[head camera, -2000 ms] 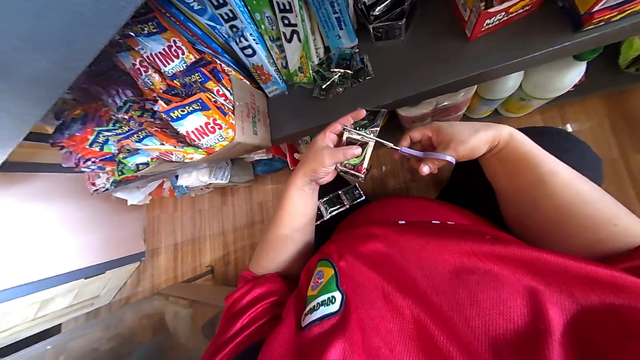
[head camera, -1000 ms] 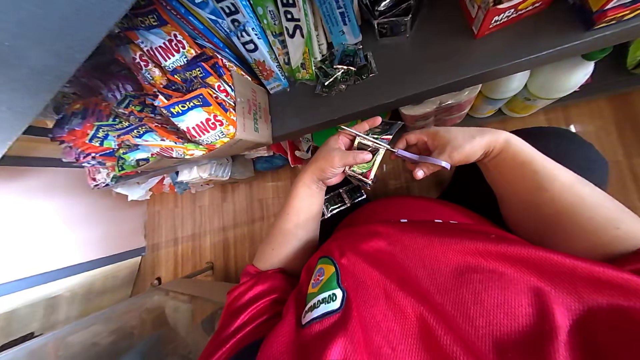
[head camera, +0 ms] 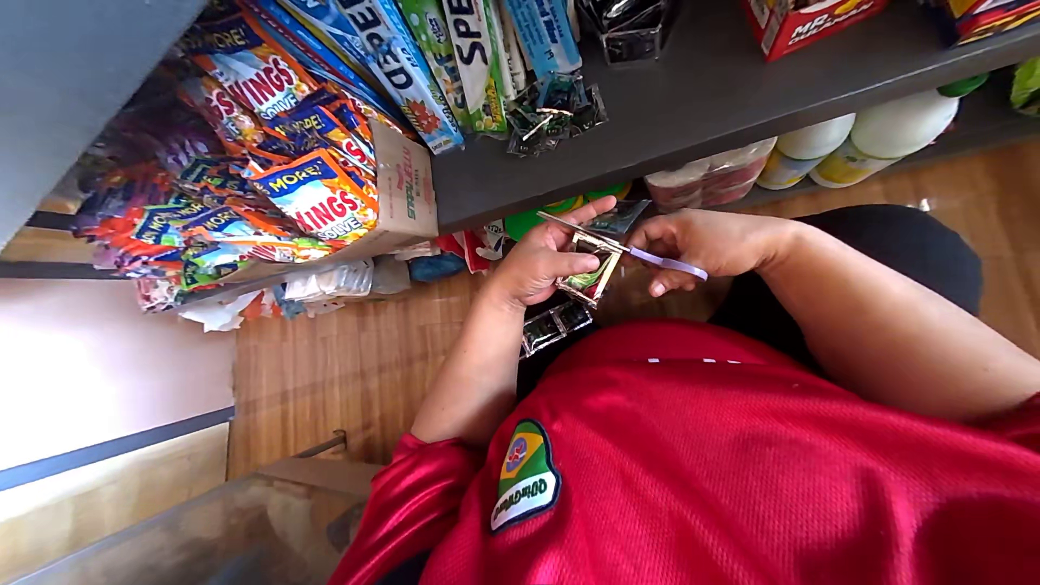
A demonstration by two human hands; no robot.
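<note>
My left hand [head camera: 540,262] pinches a strip of small shiny sachets [head camera: 587,275] between thumb and fingers. A pair of scissors with purple handles [head camera: 668,262] is in my right hand [head camera: 705,242], its blades lying across the sachets near the left fingers. Whether the blades are apart or together is hard to tell. Dark sachet foil [head camera: 619,218] extends behind the blades, between my hands. Below the left hand, another dark sachet strip [head camera: 556,327] lies by my lap, partly hidden by the red shirt.
A dark shelf [head camera: 650,106] ahead holds a pile of small dark sachets [head camera: 556,118], toothpaste boxes [head camera: 398,69] and a red box [head camera: 800,24]. At left stands a cardboard box [head camera: 406,183] of detergent packets [head camera: 317,195]. White bottles [head camera: 886,138] stand under the shelf.
The sachets in my left hand have shifted and tilted slightly, and the scissors' handles now sit at a different angle. Both hands keep their hold.
</note>
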